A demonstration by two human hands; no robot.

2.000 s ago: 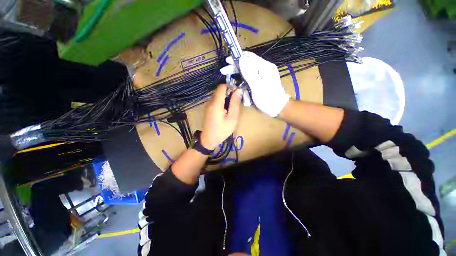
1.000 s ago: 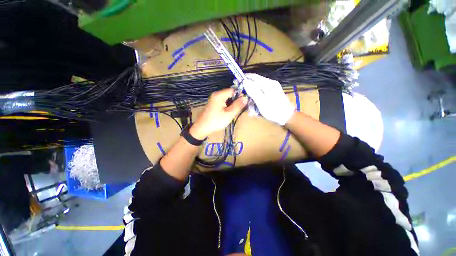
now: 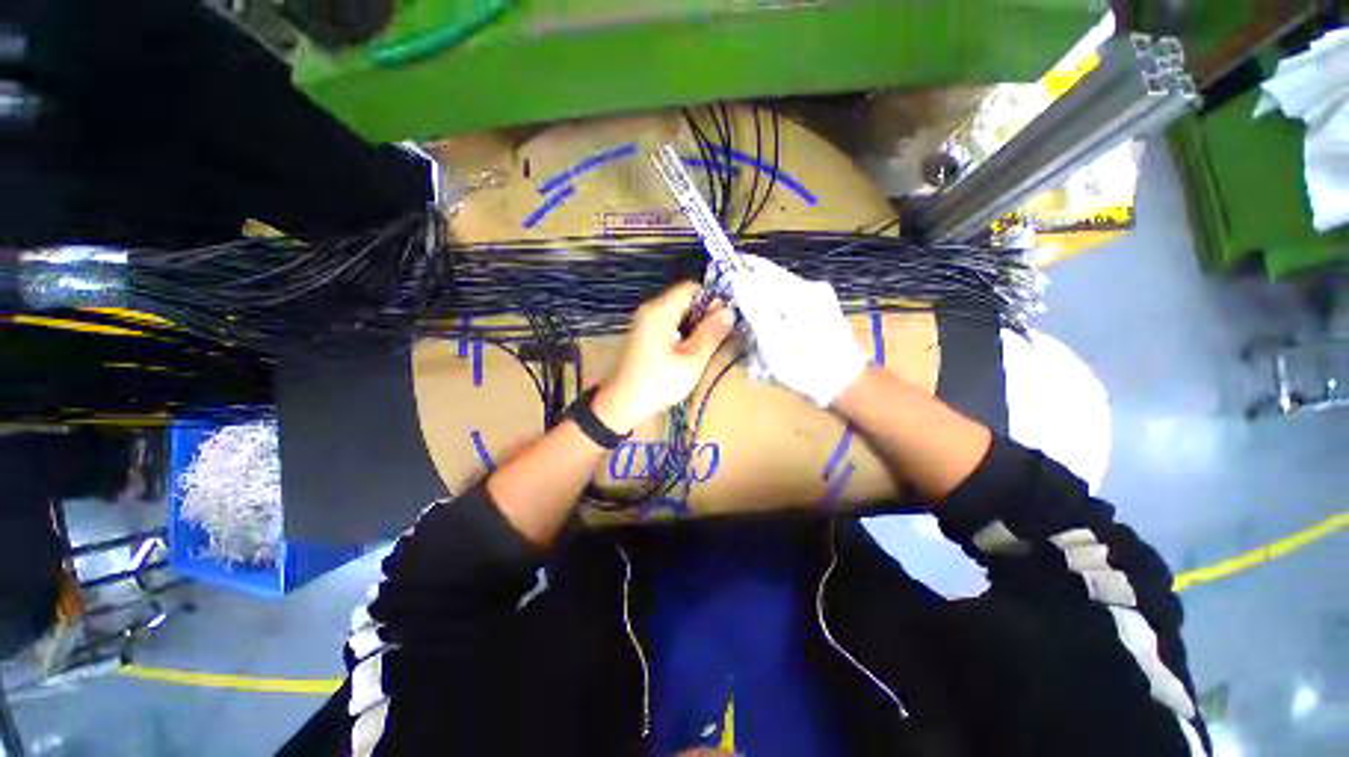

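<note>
My right hand (image 3: 803, 333), in a white glove, grips the lower end of a narrow silver slotted strip (image 3: 691, 204) that slants up and to the left. My bare left hand (image 3: 660, 355), with a dark wristband, is closed at the strip's lower end, its thumb and fingers on thin black strands. The exact cable ends between the fingers are too small to tell. A wide bundle of black cables (image 3: 570, 275) lies across the cardboard board (image 3: 784, 456), with pale tips at its right end. More black strands run beneath my left hand and loop near the board's front edge.
A green press plate (image 3: 710, 67) spans the top. A grey metal profile (image 3: 1036, 148) slants at upper right. A blue bin (image 3: 230, 510) of white pieces stands at left. A round white tub (image 3: 1053, 414) is at right. A black mat (image 3: 343, 444) lies under the board.
The view has shifted, showing more of the green plate. The strip has lowered in the picture and its upper end now shows. Both hands stay together at its lower end.
</note>
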